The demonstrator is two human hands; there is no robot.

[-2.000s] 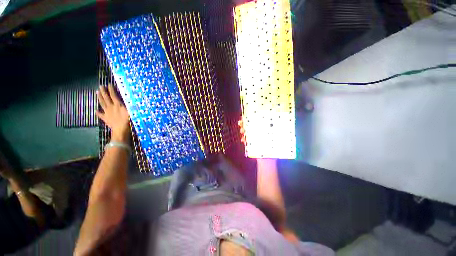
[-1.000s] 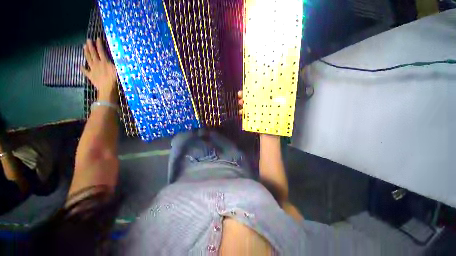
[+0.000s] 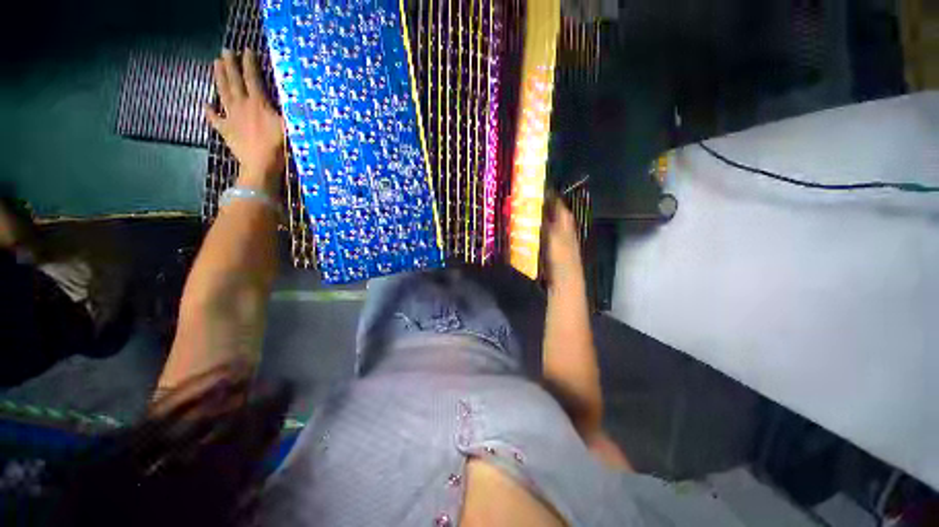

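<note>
A long blue circuit board panel (image 3: 355, 144), covered in small pale parts, lies on a block of stacked panels (image 3: 453, 124) standing on edge. My left hand (image 3: 245, 113) lies with fingers spread beside the blue panel's left edge, over the stack, and holds nothing. A yellow board (image 3: 531, 144) stands steeply tilted at the right of the stack, its face seen at a narrow angle. My right hand (image 3: 559, 232) is at its lower right side, gripping it, with fingers partly hidden. A thin pale stick shows near the right fingers.
A small grey ribbed stack (image 3: 165, 98) lies on the green mat (image 3: 62, 154) at left. A large white surface (image 3: 793, 257) with a dark cable (image 3: 793, 183) is at right. Part of a person in dark clothing (image 3: 51, 319) is at the left edge.
The yellow board has turned from facing me broadly to nearly edge-on, and moved left against the stack. My left hand remains beside the blue panel. The view has shifted.
</note>
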